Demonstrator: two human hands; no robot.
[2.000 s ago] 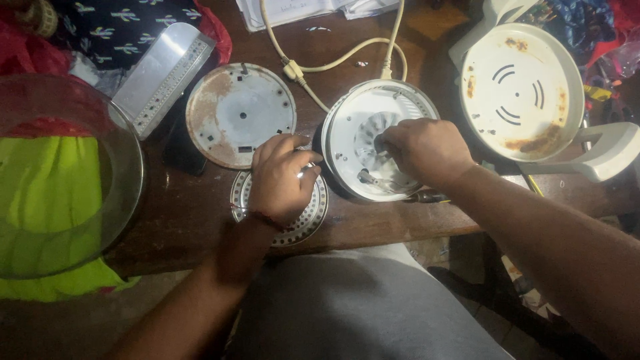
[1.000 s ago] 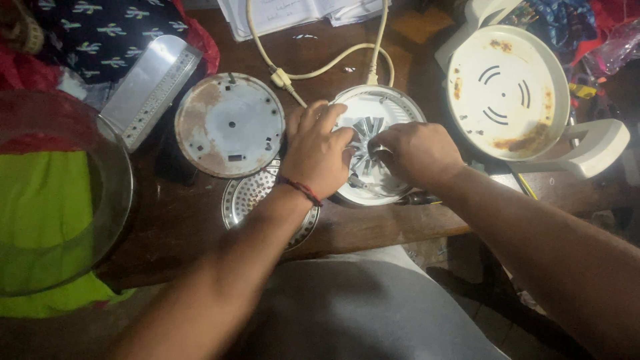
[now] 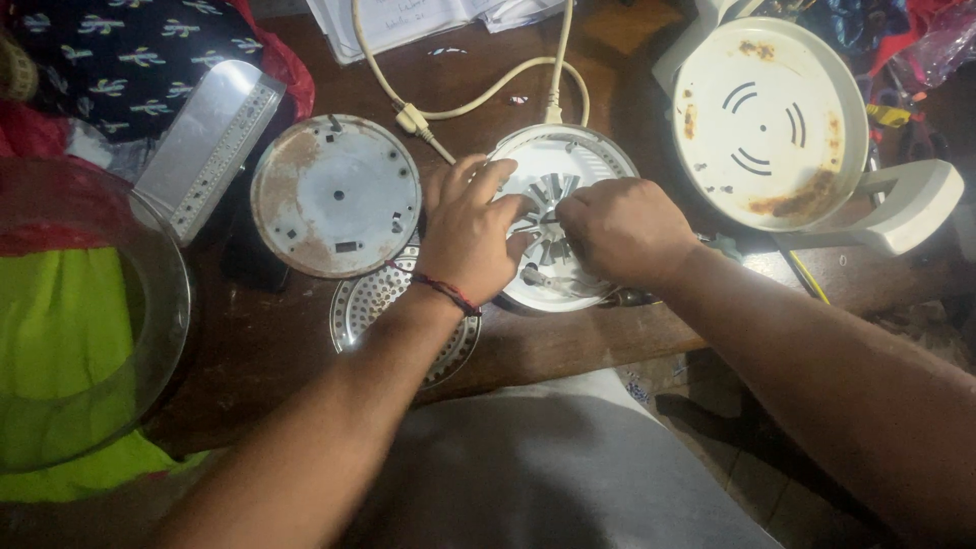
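Observation:
A round white appliance housing (image 3: 543, 293) lies on the wooden table with a bladed metal fan wheel (image 3: 550, 191) at its middle. My left hand (image 3: 476, 232) rests over the housing's left side, thumb and forefinger spread at the wheel's left blades. At the wheel's right side, my right hand (image 3: 621, 229) has its fingers curled in; whether something is pinched in them is hidden. Wires and a pale connector (image 3: 545, 280) lie in the lower part of the housing. Left of the housing is a rusty round metal plate (image 3: 339, 221), partly over a perforated metal disc (image 3: 366, 297).
A cream power cord (image 3: 503, 82) loops behind the housing. At the right sits a rust-stained cream cover (image 3: 770, 179) with a handle. A large glass bowl (image 3: 183, 305) and a silver perforated metal piece (image 3: 198, 145) are at the left, papers (image 3: 412, 23) at the back.
My left hand has moved right, from beside the housing to over its left part, and now has its fingers at the fan wheel. My right hand stays at the wheel.

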